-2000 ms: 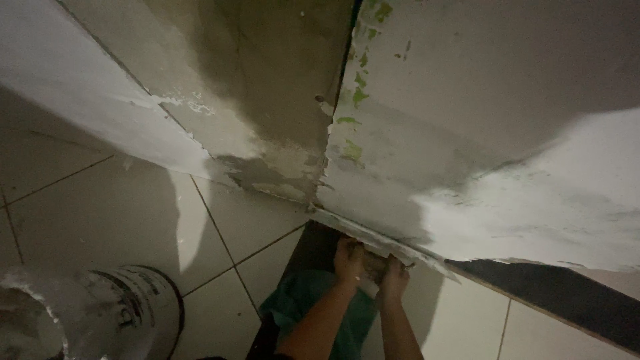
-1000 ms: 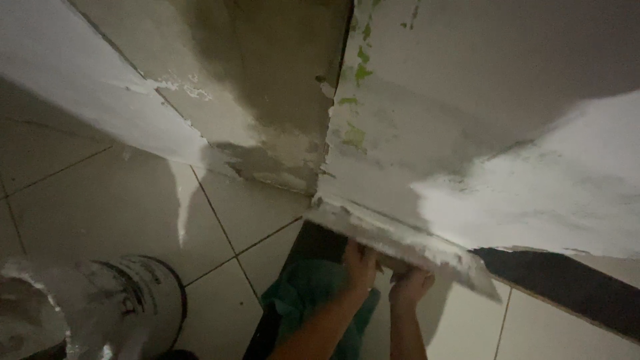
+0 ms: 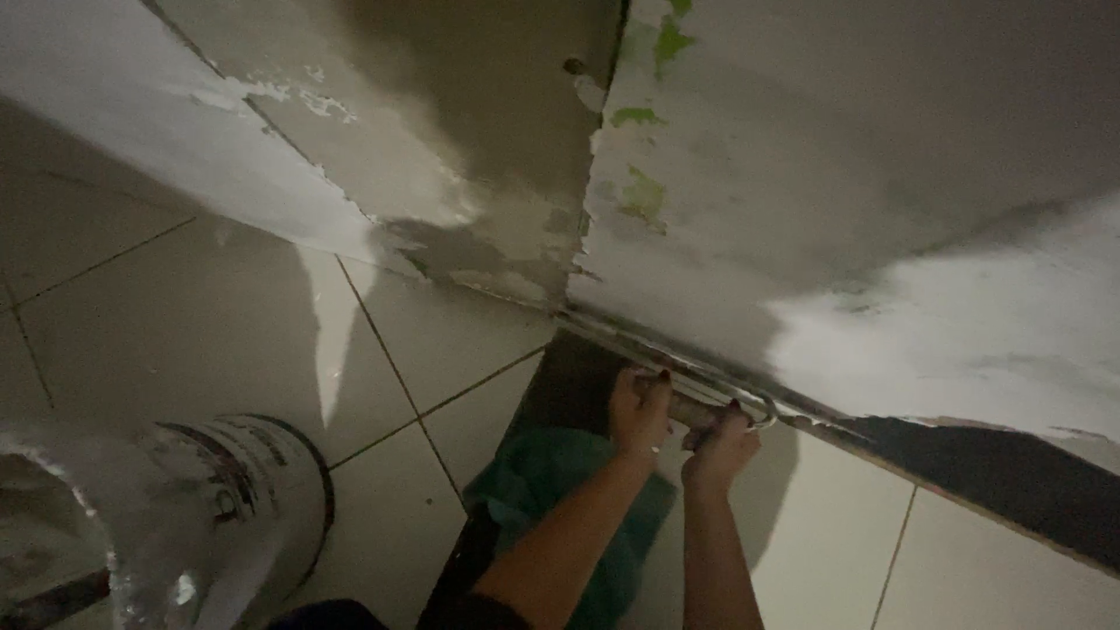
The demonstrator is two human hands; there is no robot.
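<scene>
My left hand (image 3: 641,409) and my right hand (image 3: 720,444) are closed side by side on the handle of a wide plastering blade (image 3: 691,404). The blade lies nearly edge-on along the foot of the right wall (image 3: 726,219), just right of the corner. That wall has a pale, uneven coat of filler with green patches near its left edge. A teal cloth (image 3: 560,464) lies below my hands, partly behind my left forearm.
A smeared plastic bucket (image 3: 254,490) with writing stands at lower left. The left wall (image 3: 490,157) is bare and stained, with ragged white filler along its edge. Pale floor tiles (image 3: 385,350) and a dark strip (image 3: 989,472) run beneath the walls.
A second ago the blade's broad face showed, reaching out to the right; now it is tilted nearly edge-on against the wall foot. Both hands have kept hold of it.
</scene>
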